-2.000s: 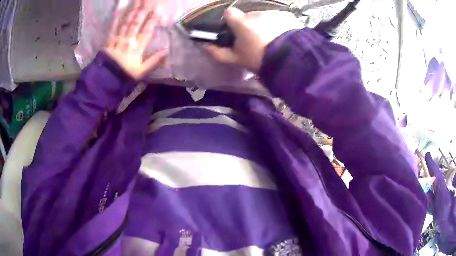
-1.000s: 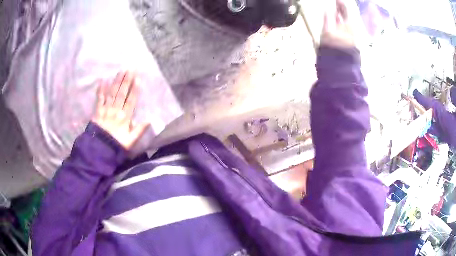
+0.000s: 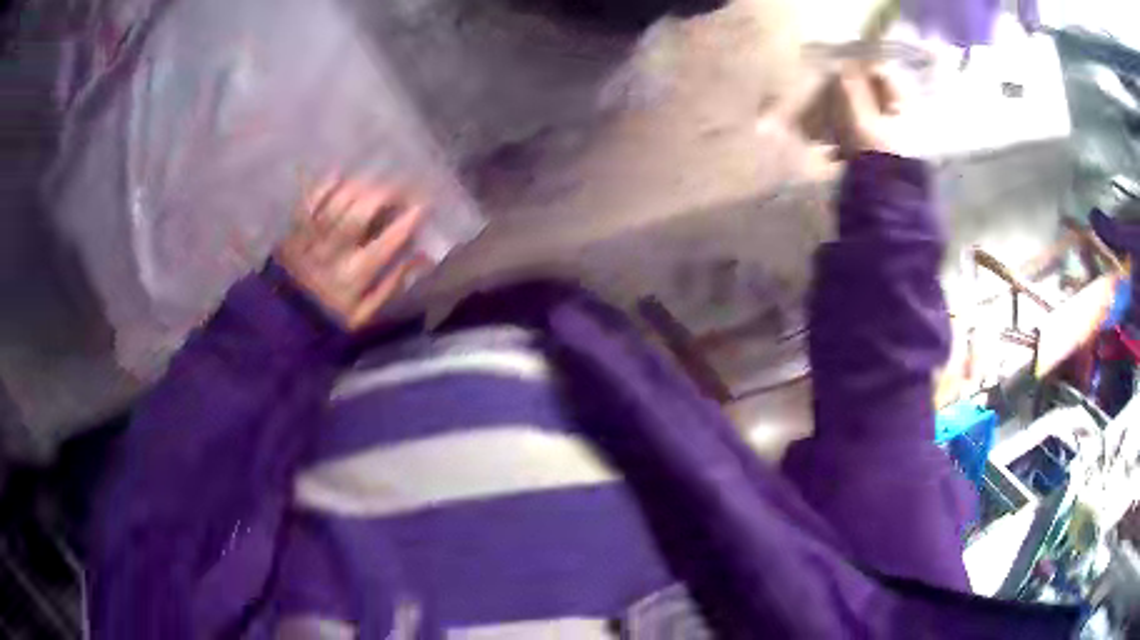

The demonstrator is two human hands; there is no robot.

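Observation:
A thin pale pink-lilac fabric [image 3: 238,113] lies spread on the table at the upper left, its corner pointing right. My left hand [image 3: 356,244] rests at the fabric's near edge with its fingers bent; whether it pinches the fabric is not clear. My right hand [image 3: 863,106] is stretched out to the far right of the table, blurred, with its fingers curled; what it may hold cannot be made out. The dark iron [image 3: 613,6] is cut off by the top edge, between my hands.
The cloth-covered table [image 3: 700,150] runs across the top. A bright purple scrap [image 3: 956,18] lies beyond my right hand. A blue plastic object [image 3: 965,431], wooden pieces and cluttered items stand at the right, past the table's edge.
My right hand has let go of the iron and moved far right. My left hand has shifted right to the fabric's near corner and its fingers have bent. The view has turned right.

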